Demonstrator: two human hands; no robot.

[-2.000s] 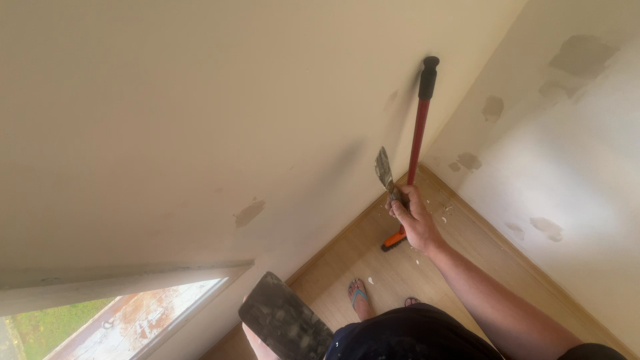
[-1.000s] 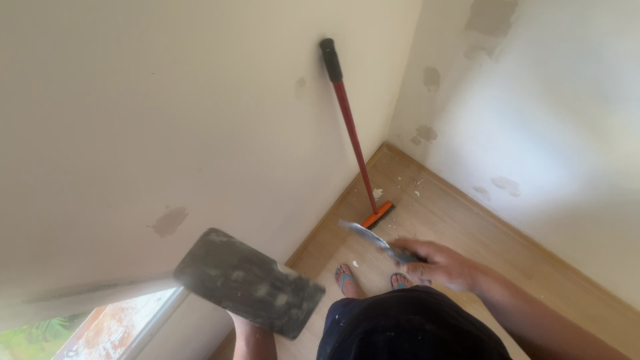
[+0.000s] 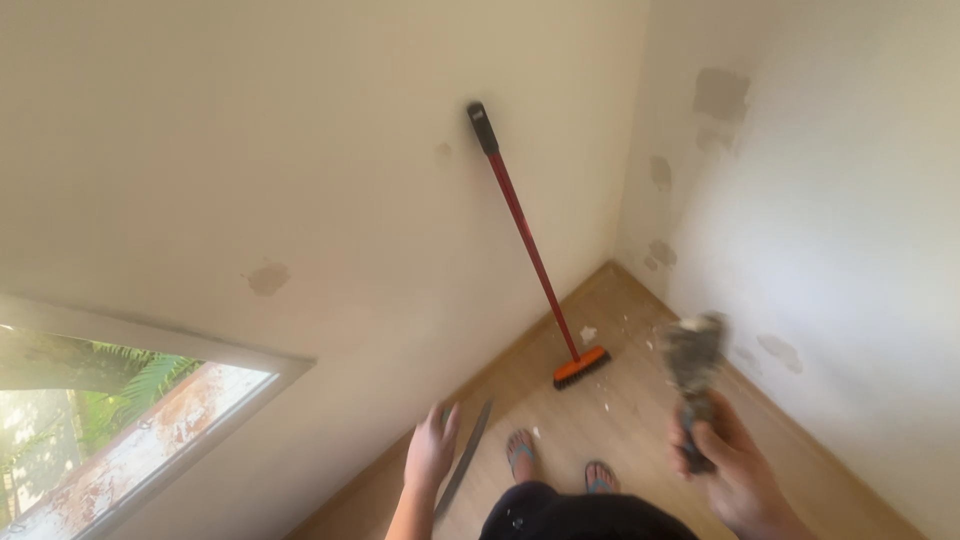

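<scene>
My right hand (image 3: 720, 457) grips the handle of a putty knife (image 3: 694, 360), blade up, with pale filler on its tip; it is blurred. At lower centre my left hand (image 3: 433, 442) holds a flat plastering hawk (image 3: 465, 457), now seen edge-on, its grip mostly hidden by the fingers. A broom with a red handle (image 3: 529, 240) leans on the left wall, and its orange head (image 3: 581, 366) rests on the floor between and beyond my hands.
Dull filler patches mark the left wall (image 3: 268, 278) and the right wall (image 3: 721, 94). A window (image 3: 150, 427) is at lower left. White crumbs (image 3: 589, 334) lie on the wooden floor (image 3: 555, 412) near the corner. My feet in flip-flops (image 3: 520, 452) stand below the broom.
The hawk has turned from showing its broad face to edge-on. My right hand has moved right, and the putty knife now points up. The hawk was lower left two seconds ago.
</scene>
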